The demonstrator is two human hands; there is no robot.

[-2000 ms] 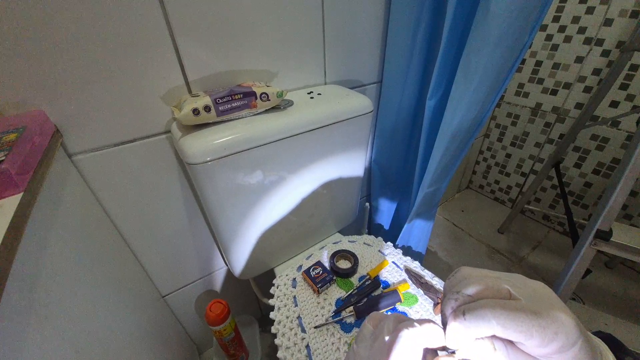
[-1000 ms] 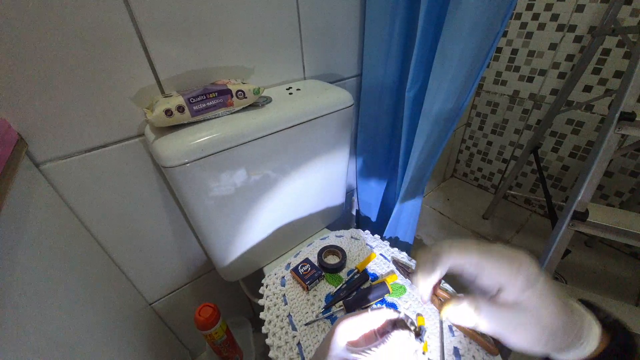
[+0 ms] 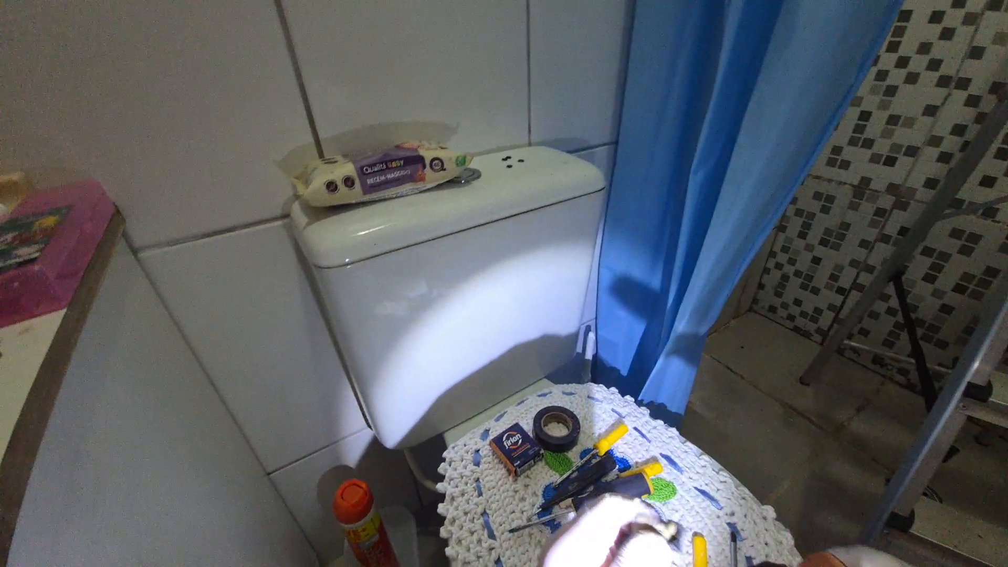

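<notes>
My left hand (image 3: 610,535), brightly lit and gloved in a pale glove, is at the bottom edge over the crocheted toilet lid cover (image 3: 480,504); whether it holds something small cannot be told. Only a bit of my right hand (image 3: 846,557) shows at the bottom right, most of it cut off. Just beyond the left hand lie screwdrivers with black and yellow handles (image 3: 587,476), a roll of black tape (image 3: 556,429) and a small dark box (image 3: 516,450). A yellow-handled tool (image 3: 699,549) lies right of the left hand.
Behind the lid stands a white toilet cistern (image 3: 472,307) with a pack of wipes (image 3: 382,175) on top. A blue curtain (image 3: 693,197) hangs beside it. An aluminium stepladder (image 3: 945,417) is at right, an orange-capped bottle (image 3: 364,524) at lower left, a pink box (image 3: 67,260) at far left.
My right hand has moved down and right, mostly out of view. Two seconds ago both hands were close together over the lid cover.
</notes>
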